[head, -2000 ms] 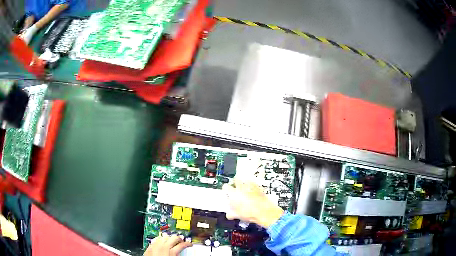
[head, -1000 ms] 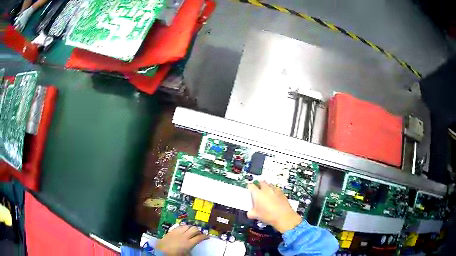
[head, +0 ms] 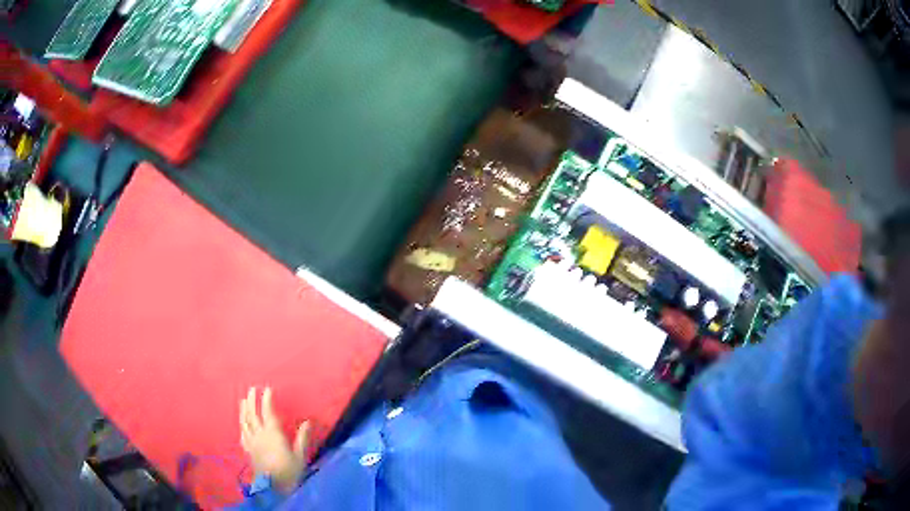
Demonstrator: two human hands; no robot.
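Observation:
A large power circuit board (head: 654, 274), component side up, lies between the conveyor rails (head: 559, 359) in front of me. It carries long pale heatsinks (head: 659, 237), yellow blocks (head: 599, 248) and a brown transformer (head: 633, 271). My left hand (head: 271, 439) is bare, fingers apart, over the lower part of a large red foam pad (head: 220, 319); whether it touches the pad cannot be told. My right hand is not clearly visible; its blue sleeve (head: 778, 389) is at the right, with a blurred, dark shape at the right edge.
Green circuit boards (head: 165, 50) lie on red foam at the upper left, on the green bench top (head: 349, 120). A brown surface with scattered bits (head: 464, 215) lies left of the board. Another red block (head: 813, 215) is beyond the far rail.
The view has swung left and down. My left hand has left the circuit board and is over the red foam pad. My right hand has come off the board toward the right edge.

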